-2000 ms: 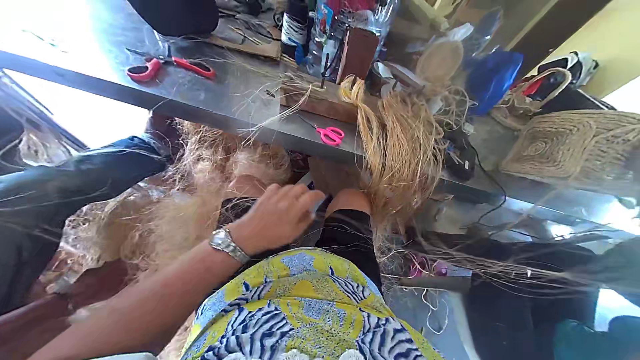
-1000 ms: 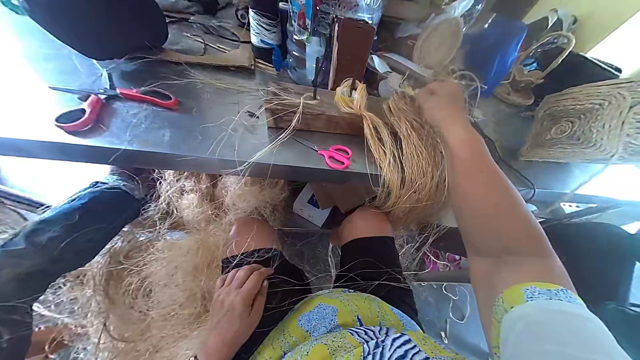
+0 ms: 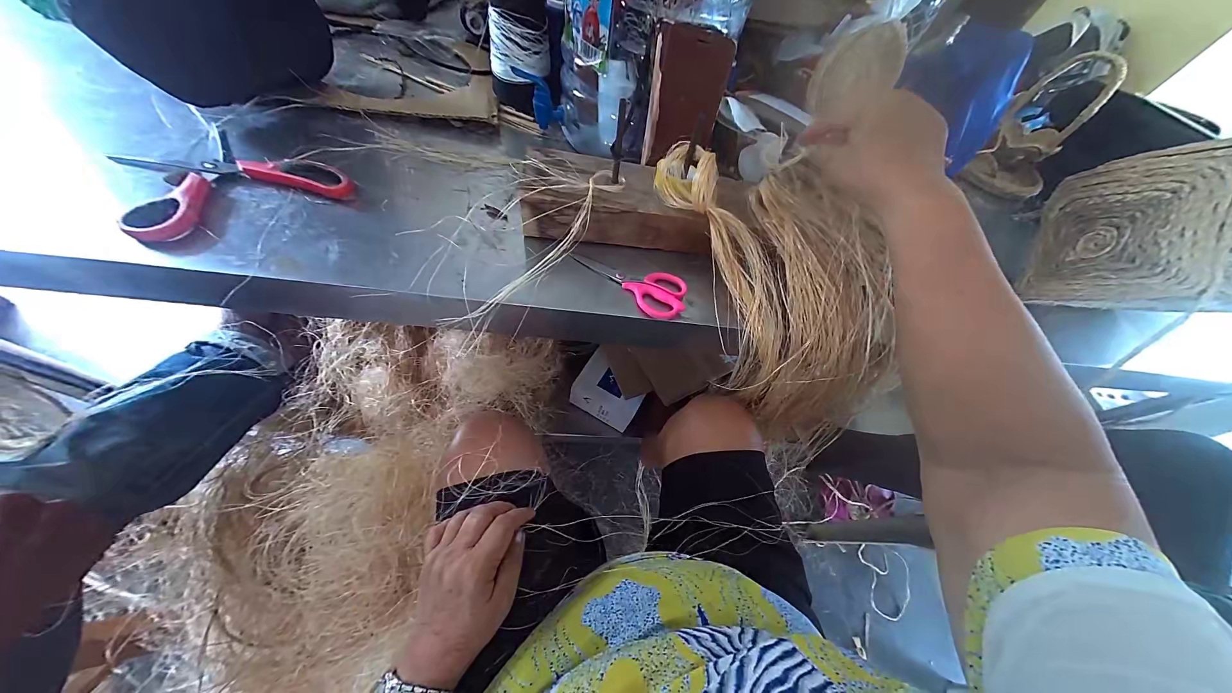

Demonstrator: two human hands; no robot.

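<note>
My left hand (image 3: 472, 577) rests on my left thigh, fingers loosely together with nothing seen in them. My right arm reaches over the table, and my right hand (image 3: 871, 144) is at the upper ends of a hank of pale plant fibre (image 3: 818, 279) that hangs over the table edge; its fingertips are partly hidden. A yellower bundle of fibre (image 3: 688, 183) loops round an upright metal spike on a wooden block (image 3: 597, 217). Thin strands surround the block's other spike. Pink-handled scissors (image 3: 656, 294) lie in front of the block. Larger red-handled scissors (image 3: 192, 192) lie open at the left.
Bottles, a brown block (image 3: 685, 87) and a spool of thread (image 3: 520, 43) stand behind the wooden block. A coiled woven basket (image 3: 1136, 231) is at the right. Loose fibre (image 3: 318, 520) heaps beside my left leg, near another person's denim-clad leg (image 3: 154, 433).
My right hand has left my lap and reached to the fibre on the table, then farther back. My left hand has come into view on my thigh.
</note>
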